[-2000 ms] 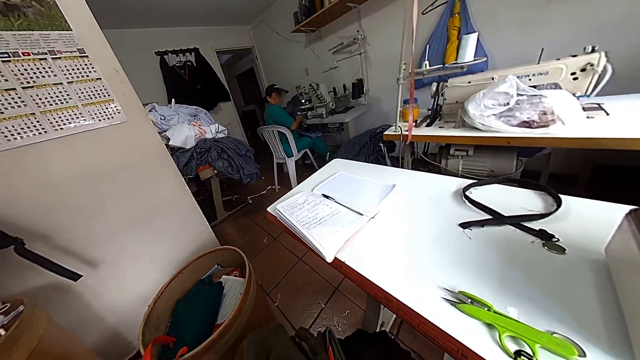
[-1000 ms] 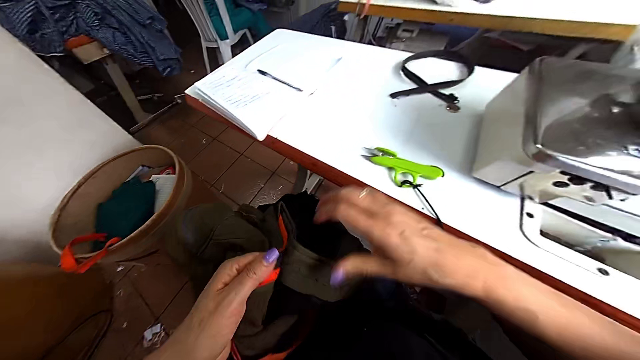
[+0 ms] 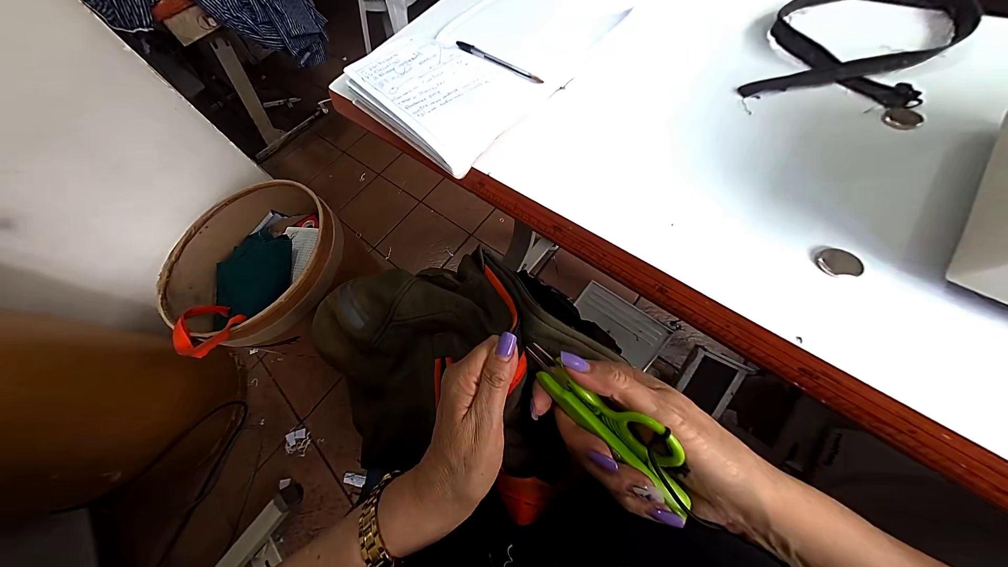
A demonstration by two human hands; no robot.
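My left hand (image 3: 472,425) grips the edge of a dark olive garment (image 3: 394,323) with orange trim, thumb on top at the orange strip. Green-handled thread snips (image 3: 610,429) are in my right hand (image 3: 654,433), their metal tips at the garment's edge just right of my left thumb. A black cord hangs from the snips' handle. The garment lies over my lap, below the front edge of the white table, and its lower part is hard to see in the dark.
The white table (image 3: 669,165) bears an open notebook (image 3: 449,94), a pen (image 3: 499,61), a black strap (image 3: 819,71) and a round metal disc (image 3: 839,262). A round bin (image 3: 327,268) with fabric scraps stands at the left. A pedal (image 3: 622,323) lies under the table.
The green snips, on the table a second ago, are now in my right hand. They have come to the garment's edge beside my left hand.
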